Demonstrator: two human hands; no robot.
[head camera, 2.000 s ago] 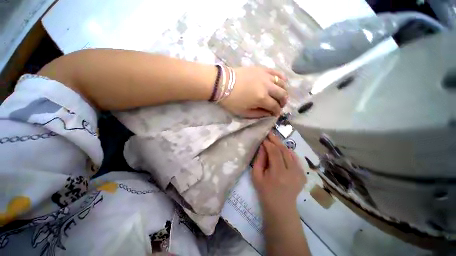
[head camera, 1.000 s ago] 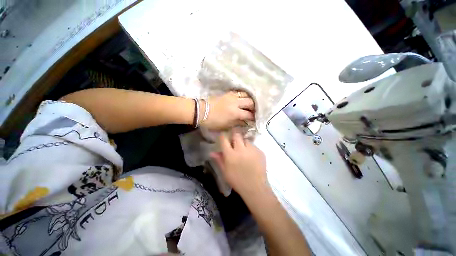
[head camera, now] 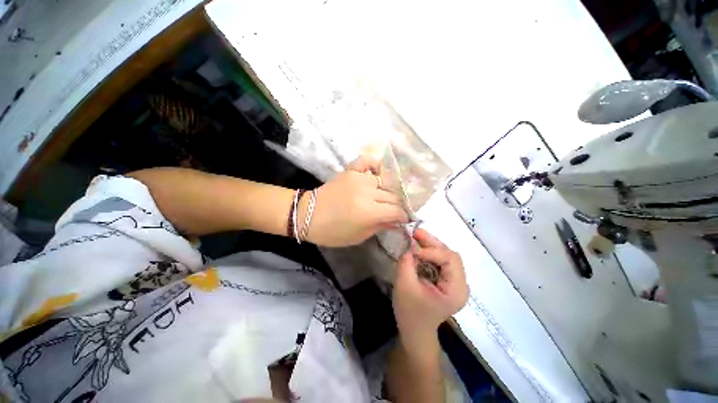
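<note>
The beige printed fabric (head camera: 409, 148) lies partly on the white table near its front edge, with part hanging over the edge. My left hand (head camera: 358, 206), with bracelets at the wrist, pinches a border of the fabric. My right hand (head camera: 429, 279) pinches the same border beside my left fingertips, and some bunched fabric shows inside its curled fingers. The fingertips of both hands nearly touch. The fabric is away from the presser foot (head camera: 526, 186). The exact edges between my fingers are too small to make out.
The off-white sewing machine head (head camera: 645, 169) stands at the right, with a grey lamp (head camera: 622, 101) above. Dark thread snips (head camera: 576, 250) and a small tan block (head camera: 601, 245) lie on the bed. A measuring scale (head camera: 492, 334) runs along the table front. Another table is at upper left.
The fabric has come away from the presser foot toward my lap. Both hands have moved off the machine bed to the table's front edge, and my fingers now pinch the fabric border.
</note>
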